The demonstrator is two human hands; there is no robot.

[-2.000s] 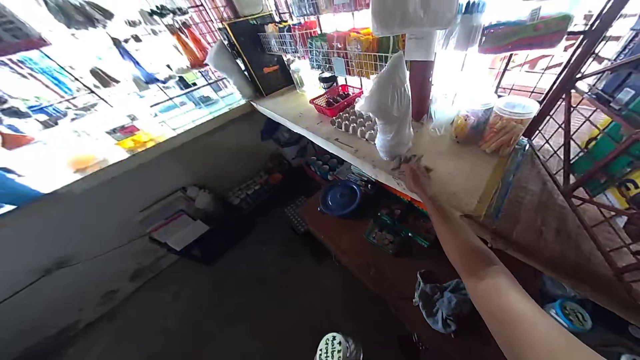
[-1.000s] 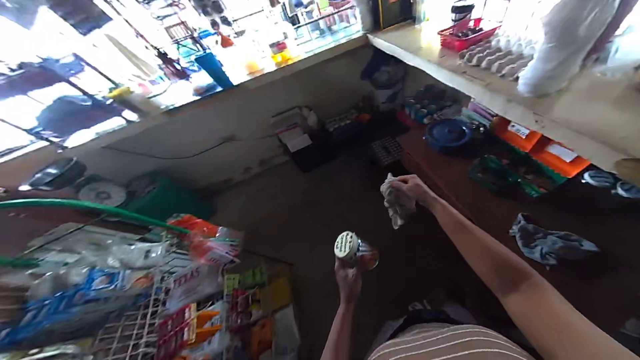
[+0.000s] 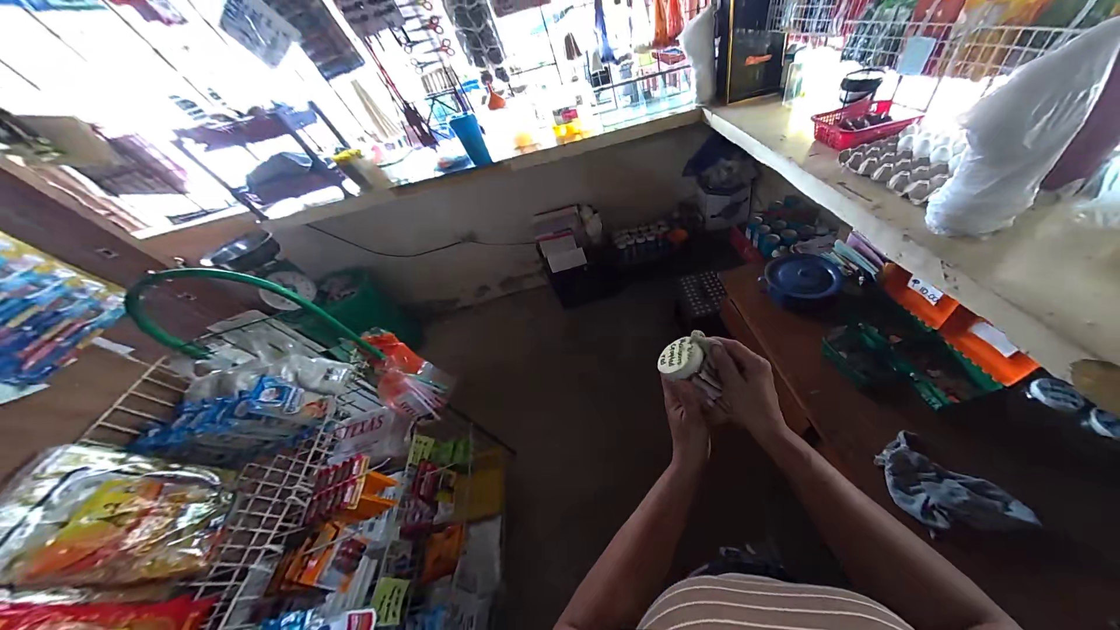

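A small jar with a pale lid (image 3: 681, 358) bearing handwriting is held upright in my left hand (image 3: 688, 420), its body mostly hidden by the fingers. My right hand (image 3: 742, 385) presses a light cloth (image 3: 707, 382) against the side of the jar, just below the lid. Both hands are together over the dark floor, left of the brown wooden table (image 3: 787, 350). A crumpled grey cloth (image 3: 949, 490) lies on that table, to the right of my right forearm.
A wire rack (image 3: 262, 490) of packaged goods stands at the left. A blue lidded tub (image 3: 802, 278), green baskets (image 3: 910, 363) and orange bins (image 3: 989, 346) are at the right, below a counter (image 3: 840, 188) with an egg tray (image 3: 901, 166) and red basket (image 3: 866, 122).
My right hand has left the counter and brought the cloth to the jar; one second ago they were apart. The view has swung left.
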